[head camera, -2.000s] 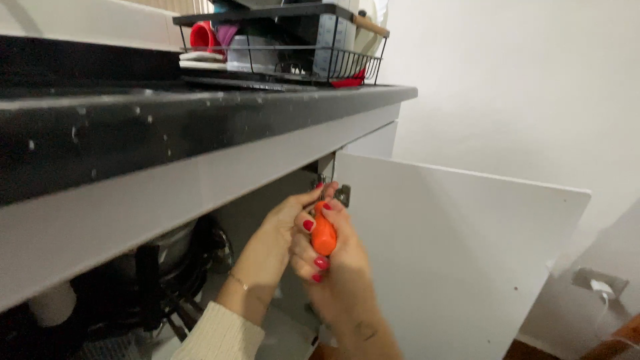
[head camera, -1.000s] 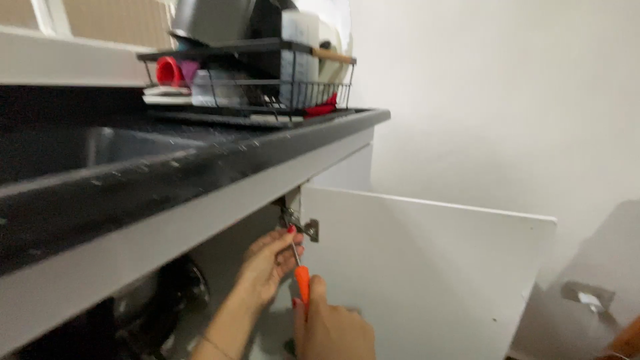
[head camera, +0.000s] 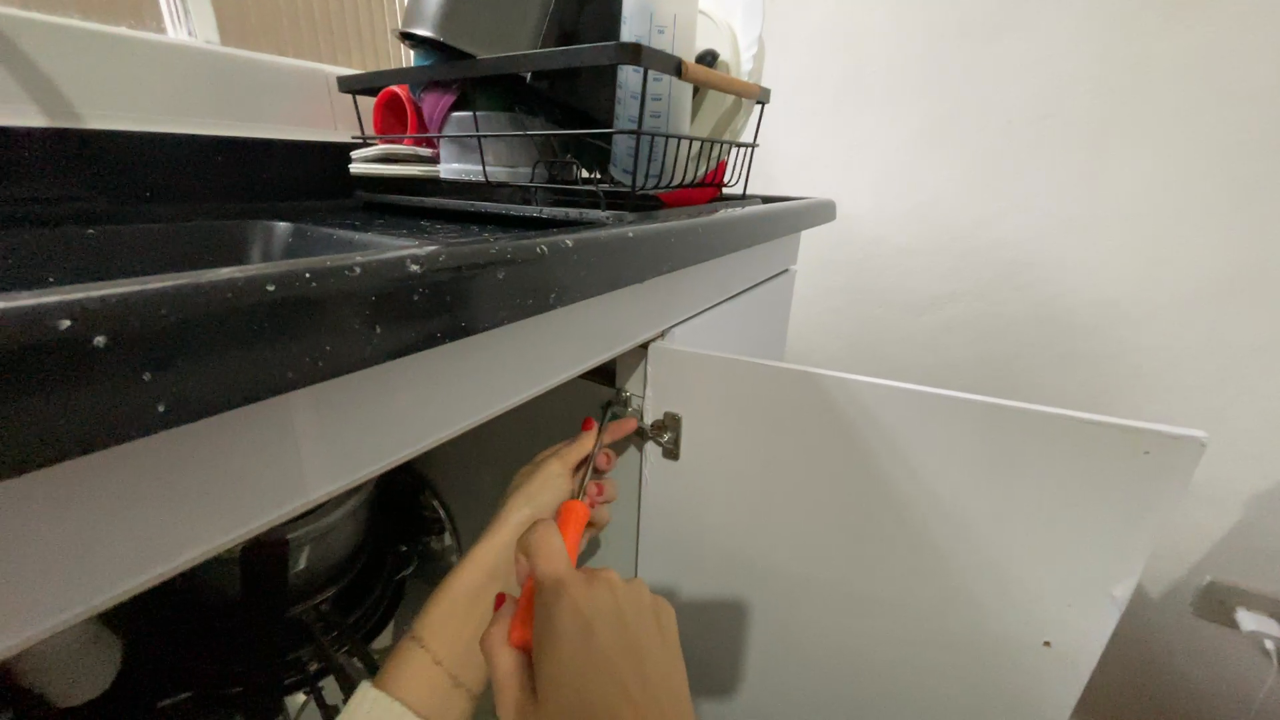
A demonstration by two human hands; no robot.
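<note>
My right hand (head camera: 600, 630) grips the orange handle of a screwdriver (head camera: 572, 530), whose metal shaft slants up toward a metal cabinet hinge (head camera: 665, 434). The shaft's tip is near the hinge's mounting part on the cabinet's inner side wall; exact contact cannot be told. My left hand (head camera: 560, 480) is beside the shaft, its fingers around it close to the tip, the index finger pointing toward the hinge arm. The hinge joins the white cabinet door (head camera: 900, 530), which stands wide open, to the cabinet side.
Above is a black speckled countertop (head camera: 480, 285) with a sink (head camera: 290, 240) and a wire dish rack (head camera: 600, 135) holding dishes and containers. Pots (head camera: 320, 550) sit inside the cabinet at lower left. A pale wall (head camera: 1000, 200) rises behind the door.
Two seconds ago both hands were bunched around the orange handle close to the hinge. Now my right hand is lower on the handle, with the shaft visible and my left hand at it.
</note>
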